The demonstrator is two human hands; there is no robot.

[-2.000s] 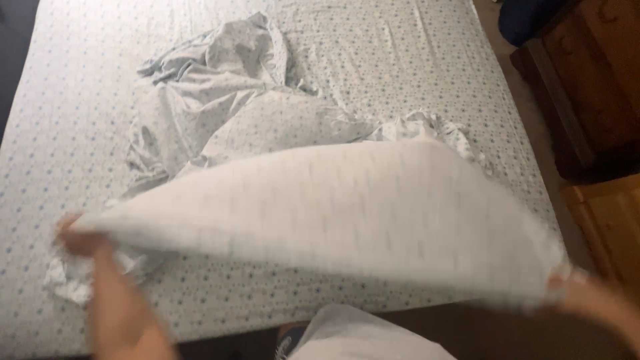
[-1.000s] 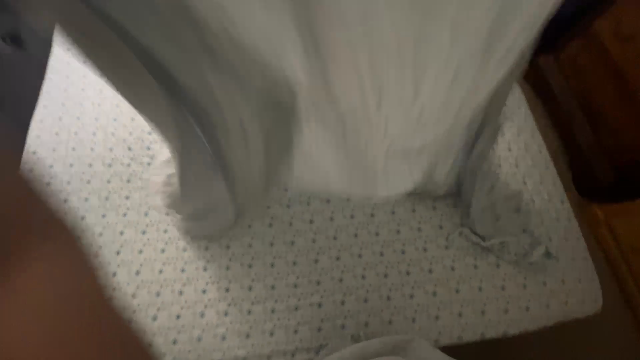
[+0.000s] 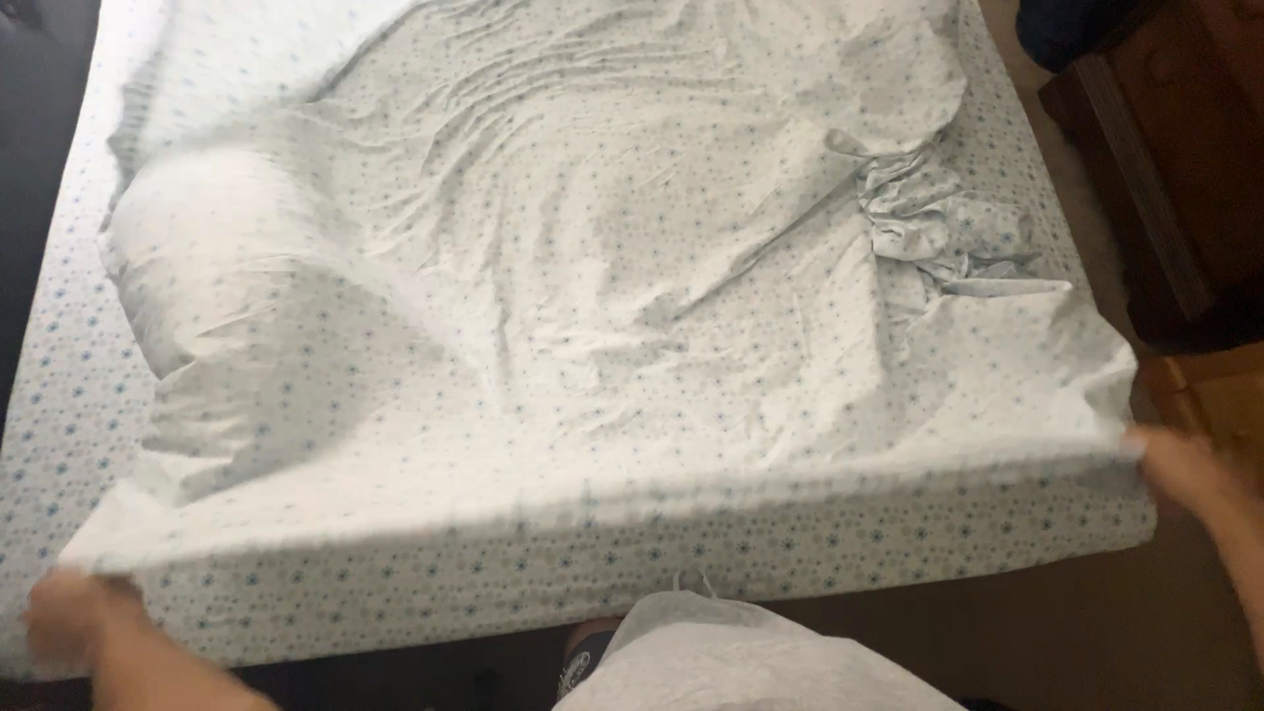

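A thin white bed sheet with small blue and grey flower prints (image 3: 612, 296) lies spread and wrinkled over a mattress in a matching printed cover (image 3: 632, 563). At the lower left, my left hand (image 3: 79, 612) is closed on one corner of the sheet, blurred. My right hand (image 3: 1175, 459) grips the opposite corner at the right edge of the bed. Between my hands the near edge of the sheet is pulled taut. A puffed fold rises at the left, and gathered, ruffled fabric (image 3: 928, 217) lies at the right.
Dark wooden furniture (image 3: 1175, 168) stands right of the bed, with a lighter wooden piece (image 3: 1205, 395) nearer me. A dark blue item (image 3: 1071, 30) is at the top right. My light clothing (image 3: 741, 662) and part of a leg show at the bottom.
The sheet was lifted high a second ago and has come down across the mattress. Two seconds ago much of it lay bunched in the middle. My hands are now low at both sides.
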